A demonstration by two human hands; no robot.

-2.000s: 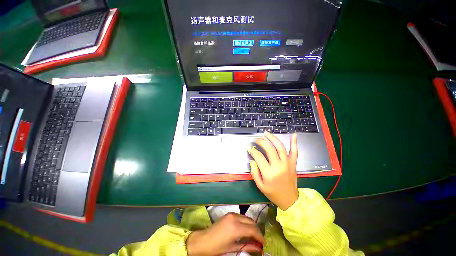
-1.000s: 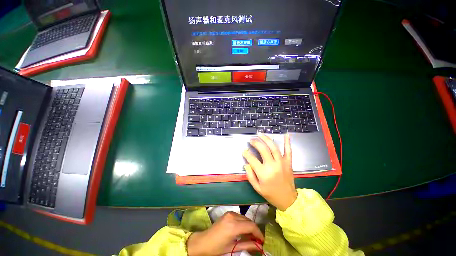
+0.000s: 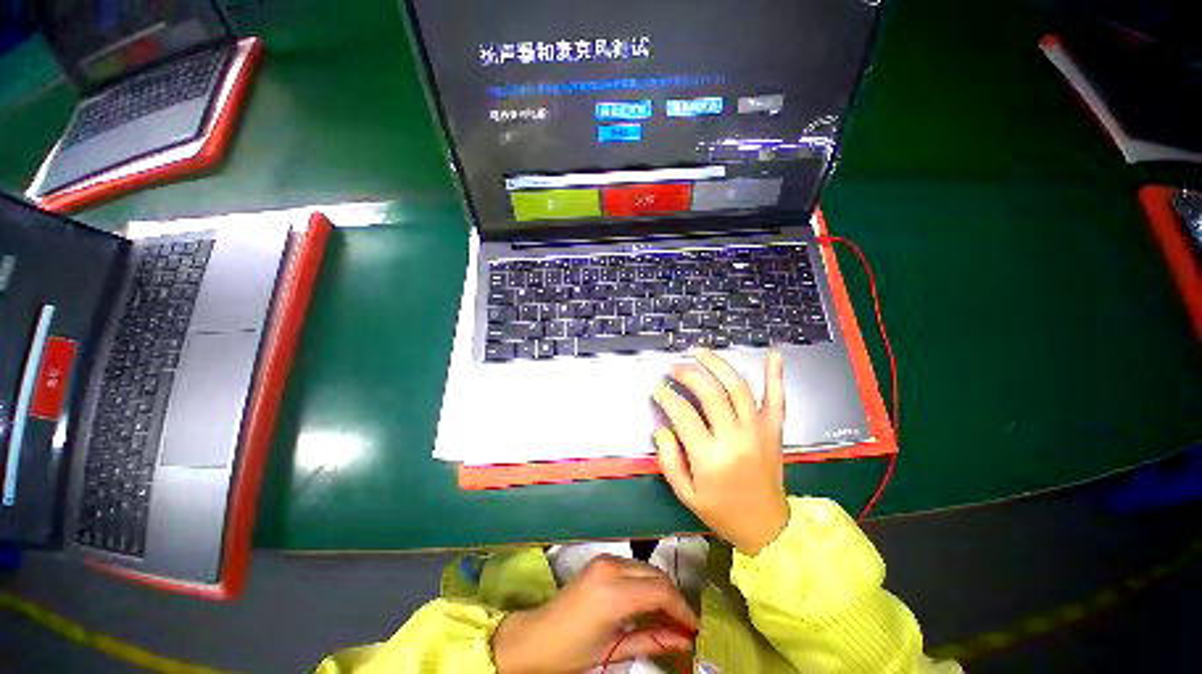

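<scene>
An open silver-grey laptop [image 3: 554, 402] stands in front of me on an orange-red pad [image 3: 527, 474] with a white sheet between. Its screen [image 3: 633, 99] shows a Chinese title, blue buttons and green, red and grey blocks. My right hand [image 3: 722, 441] rests palm down on the touchpad area, fingers spread, holding nothing. A thin red earphone cable [image 3: 891, 342] loops from the laptop's right side down past the bench edge. My left hand [image 3: 600, 622] is at my lap with its fingers curled around part of the red cable; the cable's end is hidden.
A second open laptop [image 3: 198, 435] lies on a red pad at the left, turned sideways. Another laptop [image 3: 145, 112] is at the upper left. Parts of red pads [image 3: 1173, 250] and dark laptops show at the right edge. The green bench [image 3: 382, 329] has a curved front edge.
The laptops and pads have shifted slightly left in the view. My right hand has moved slightly over the touchpad. The red wire at my left hand lies differently.
</scene>
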